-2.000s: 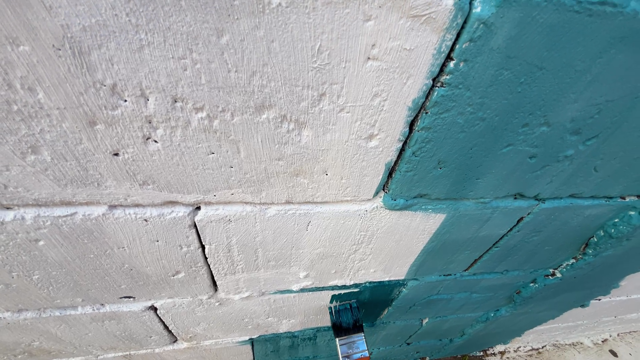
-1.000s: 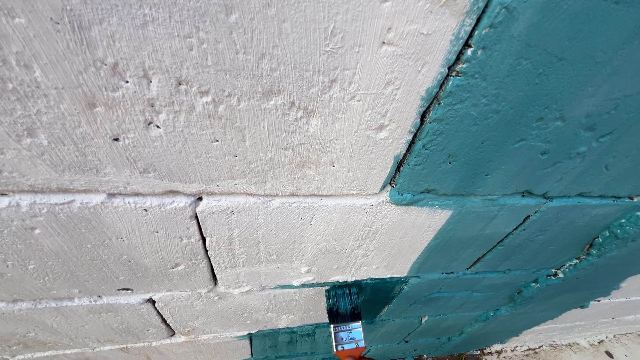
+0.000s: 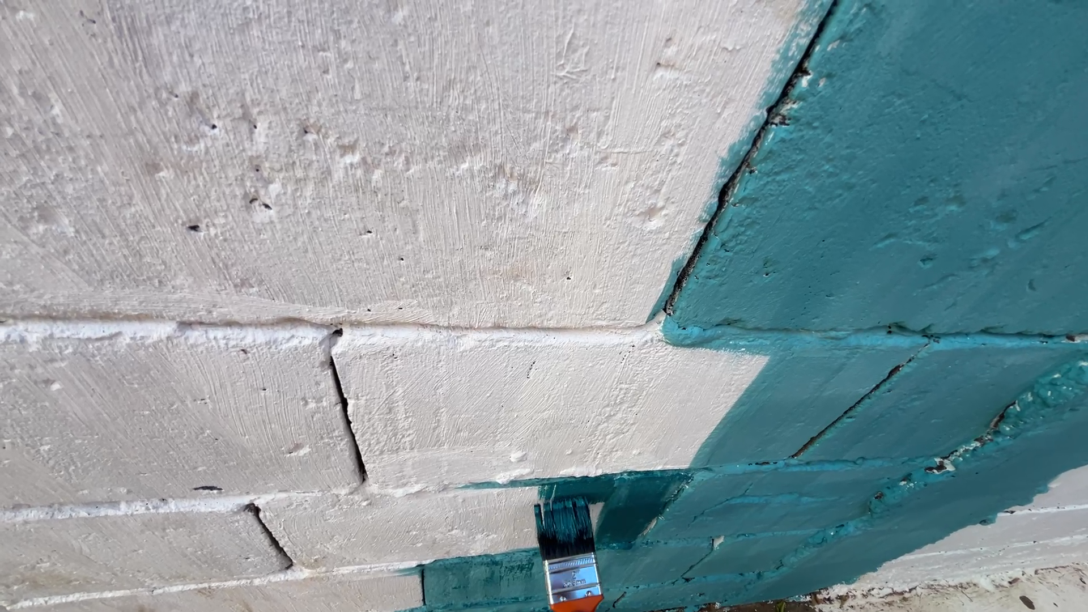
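A flat paintbrush (image 3: 571,557) with a metal ferrule and an orange handle end stands at the bottom centre. Its bristles, loaded with dark teal paint, rest against the lower part of a block wall. Wet teal paint (image 3: 625,506) lies just above and right of the bristles. White-painted blocks (image 3: 510,408) fill the left and middle, and teal-painted blocks (image 3: 918,187) fill the right. Most of the brush handle is below the frame's edge. Neither of my hands shows, so what grips the brush is hidden.
Dark open cracks (image 3: 347,416) run between some blocks. A rough mortar joint (image 3: 986,438) crosses the teal area. Unpainted pale wall (image 3: 977,544) and a strip of ground (image 3: 1037,591) show at the lower right.
The brush has shifted slightly along the lower block, and its orange handle end, hardly visible two seconds ago, shows now. Dark wet teal paint covers somewhat more of the block's upper edge.
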